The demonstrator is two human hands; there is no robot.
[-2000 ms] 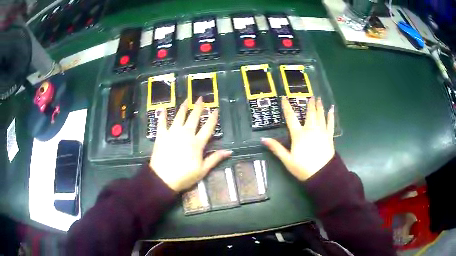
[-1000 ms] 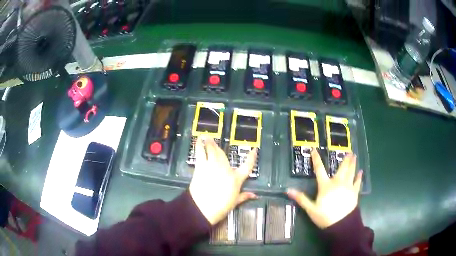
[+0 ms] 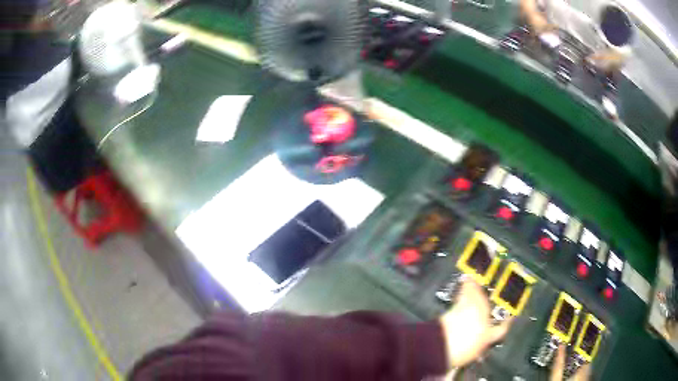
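Observation:
The view is tilted and blurred. A clear blister tray (image 3: 372, 257) lies at the lower right. Its near row shows a face-down phone with a red dot (image 3: 424, 238) and several face-up keypad phones (image 3: 513, 289) with yellow-edged dark screens. Its far row holds several face-down phones (image 3: 551, 227) with red dots. My left hand (image 3: 470, 324) lies over the keypads of the left face-up phones, open, not gripping. My right hand (image 3: 571, 366) is mostly cut off by the bottom edge. Two of its fingers show apart on the right phones' keypads.
A black smartphone (image 3: 297, 242) lies on white paper (image 3: 223, 223) left of the tray. Behind are a red figure (image 3: 331, 125) on a dark base and a fan (image 3: 308, 33). A red stool (image 3: 100, 208) stands at left. Another person's hand (image 3: 537, 18) shows at the top right.
The view has swung left and tilted, so the tray and hands sit lower right. The loose batteries are out of view. Both hands remain over the face-up phones.

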